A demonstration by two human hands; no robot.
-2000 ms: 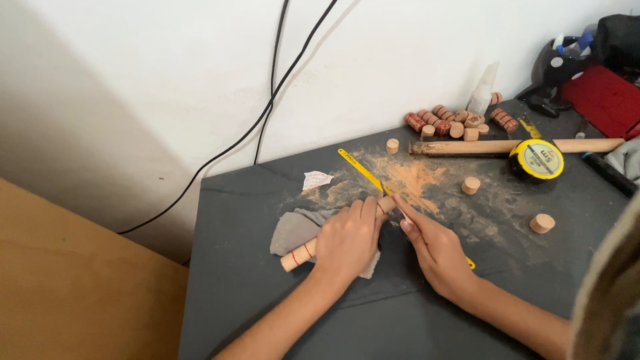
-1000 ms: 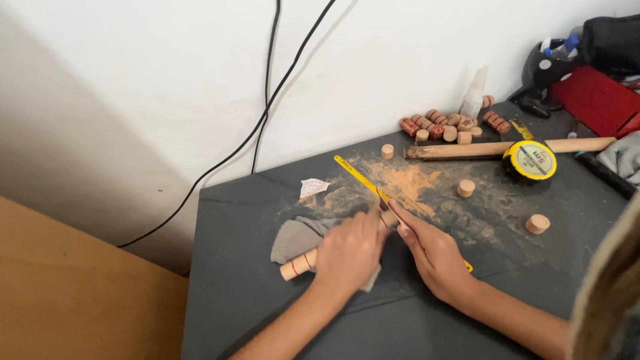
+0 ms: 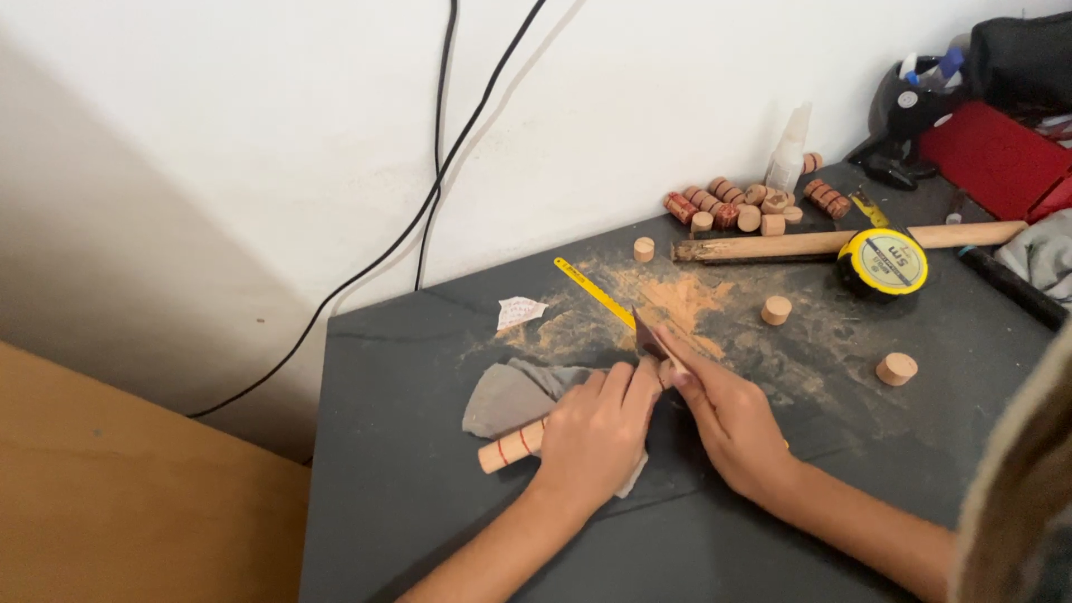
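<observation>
My left hand (image 3: 596,431) is closed around a round wooden dowel (image 3: 512,446) with red ring marks, lying over a grey cloth (image 3: 511,398). My right hand (image 3: 727,410) grips a piece of sandpaper (image 3: 656,342), dark on one face and pale on the other, against the dowel's right end. Under the hands runs a yellow hacksaw blade (image 3: 593,291), its middle hidden. Orange sawdust (image 3: 682,301) is spread just beyond the hands. Short wooden discs stand to the right, one nearer (image 3: 897,368) and one farther (image 3: 776,310), with another (image 3: 643,249) near the wall.
A longer wooden rod (image 3: 779,244) lies behind a yellow tape measure (image 3: 883,264). Several cut pieces are heaped by a glue bottle (image 3: 785,159). A torn paper scrap (image 3: 520,311) lies left of the sawdust. Black cables (image 3: 438,180) hang along the wall; a red case (image 3: 992,159) is back right.
The sandpaper shows more clearly between my hands than before. My left hand stays on the dowel and my right hand stays at its right end.
</observation>
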